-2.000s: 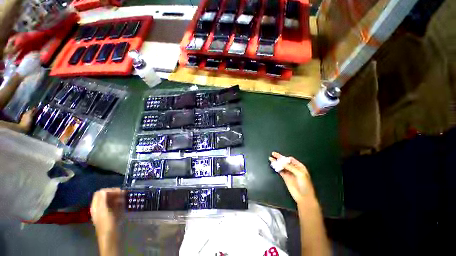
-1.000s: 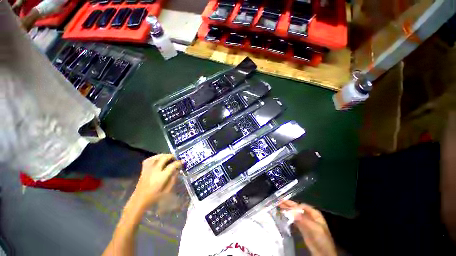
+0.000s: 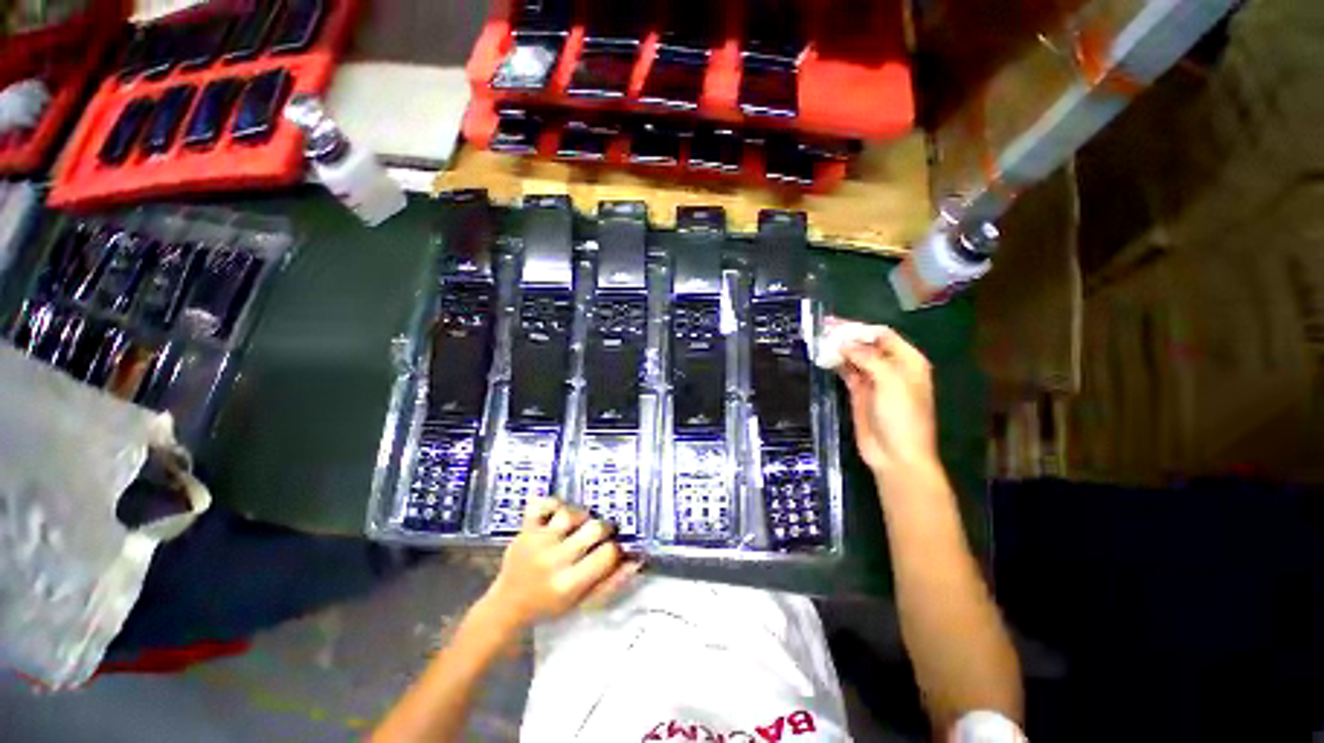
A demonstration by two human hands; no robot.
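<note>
A clear plastic tray [image 3: 388, 479] lies on the green bench in front of me. It holds open black flip phones [image 3: 611, 380] in two rows, keypads towards me. My left hand [image 3: 562, 557] rests on the tray's near edge, below the middle phones. Its fingers are bent, and whether they grip the rim is not clear. My right hand [image 3: 889, 389] is at the tray's right edge, pinching a small white cloth [image 3: 842, 343] between thumb and fingers.
Red foam trays with phones stand at the back [image 3: 857, 99] and back left [image 3: 296, 145]. Dispenser bottles stand at right [image 3: 944, 264] and left [image 3: 353, 171]. Another clear tray [image 3: 244, 322] lies left, beside a person's pale sleeve [image 3: 73, 479]. A metal post [image 3: 1082, 124] rises at right.
The tray has turned about a quarter turn, so the phones now point away from me. My left hand moved right along its near edge. My right hand moved up with the cloth.
</note>
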